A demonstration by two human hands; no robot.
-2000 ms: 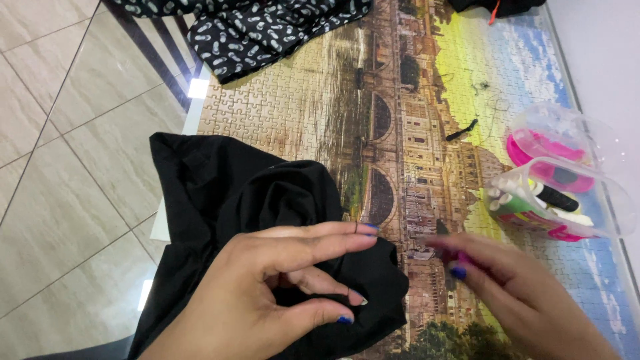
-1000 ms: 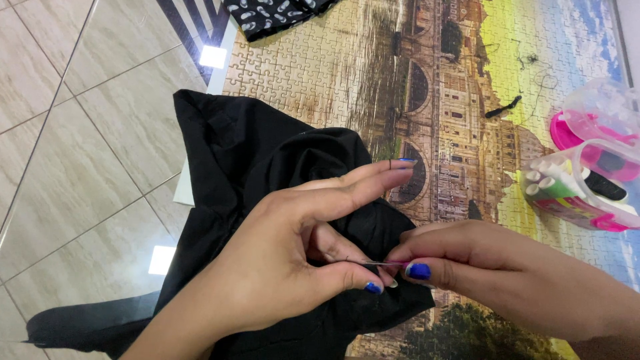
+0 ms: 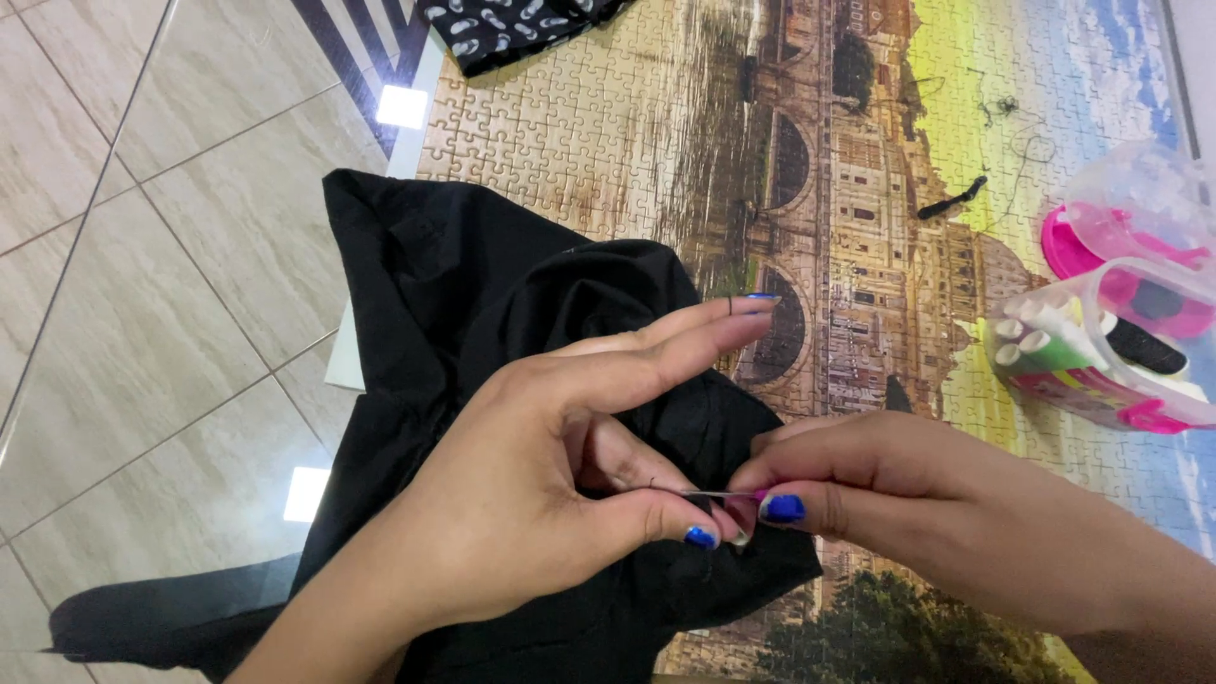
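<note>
Black cloth point(image 3: 418, 256) lies bunched under and around both hands. My left hand point(image 3: 560, 475) pinches a fold of it between thumb and a bent finger, while two fingers stretch out with a dark thread looped round one. My right hand point(image 3: 883, 503) grips the pink end of a small, thin metal tool point(image 3: 727, 494), perhaps a needle or seam ripper; its kind is hard to tell. The metal part reaches to my left thumb and finger, near a short dark thread. Blue polish shows on the nails.
A jigsaw puzzle point(image 3: 570, 142) of a bridge and domed buildings covers the tabletop. At right stands a clear plastic tub point(image 3: 1092, 351) with thread spools and a pink-rimmed lid point(image 3: 1064, 242). A black scrap point(image 3: 953, 198) and loose threads lie nearby. Patterned black fabric point(image 3: 503, 33) is at the top.
My right hand has moved left from beside the cloth and now meets my left fingertips, with the pink-ended tool between them. The view has shifted somewhat.
</note>
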